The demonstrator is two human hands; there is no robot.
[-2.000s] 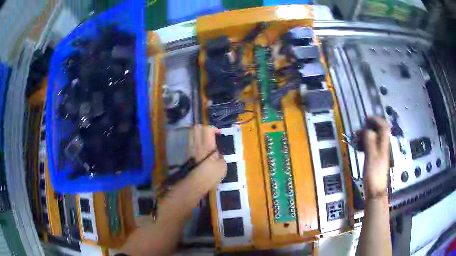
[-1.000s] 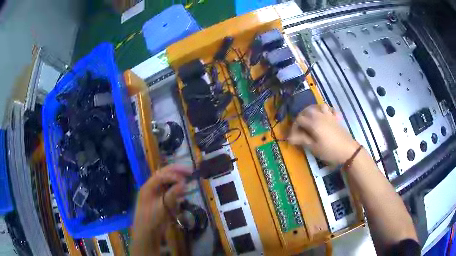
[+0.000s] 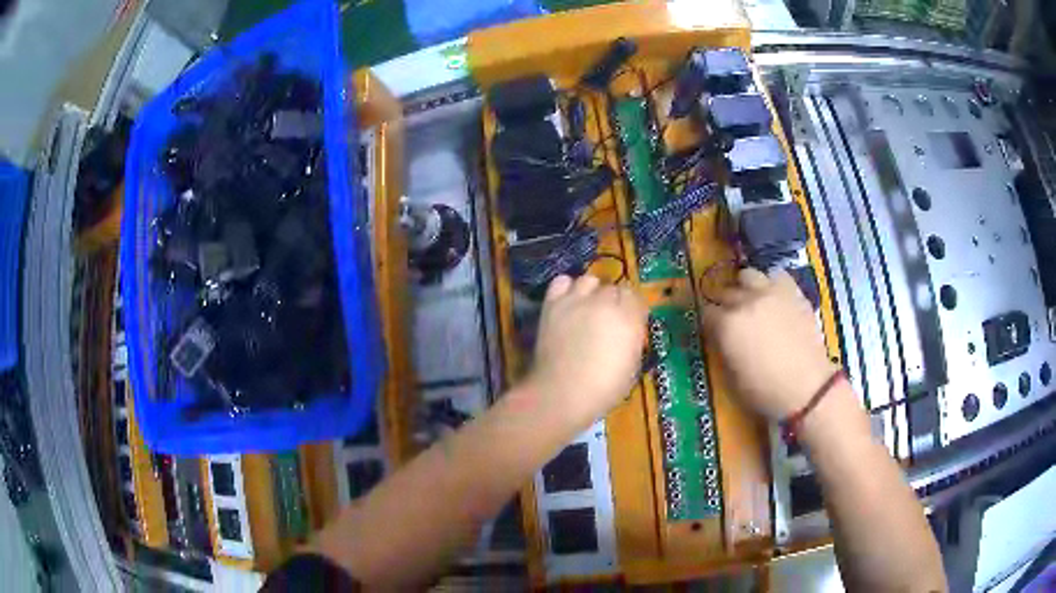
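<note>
The orange test fixture tray (image 3: pixel 735 510) has black power adapters (image 3: pixel 764 232) along both sides of its far half, with cords bundled between them. A green connector board (image 3: pixel 686 405) runs down its centre. My left hand (image 3: pixel 585 348), fingers curled, is over the left socket row, fingertips by the board's left edge. My right hand (image 3: pixel 770 342), fingers curled down, is over the right row just nearer than the adapters, beside a thin cord loop. What either hand holds is hidden under the fingers. Near sockets (image 3: pixel 571 531) on the left strip show empty.
A blue perforated basket (image 3: pixel 249 434) heaped with black adapters rests over trays at the left. Silver conveyor rails and a round dark part (image 3: pixel 438 241) lie between basket and tray. A grey metal plate with holes (image 3: pixel 932 249) is at the right.
My left hand has moved right, onto the tray's centre; the adapter it carried is now hidden. My right hand has moved from beyond the tray's right side to over the right row.
</note>
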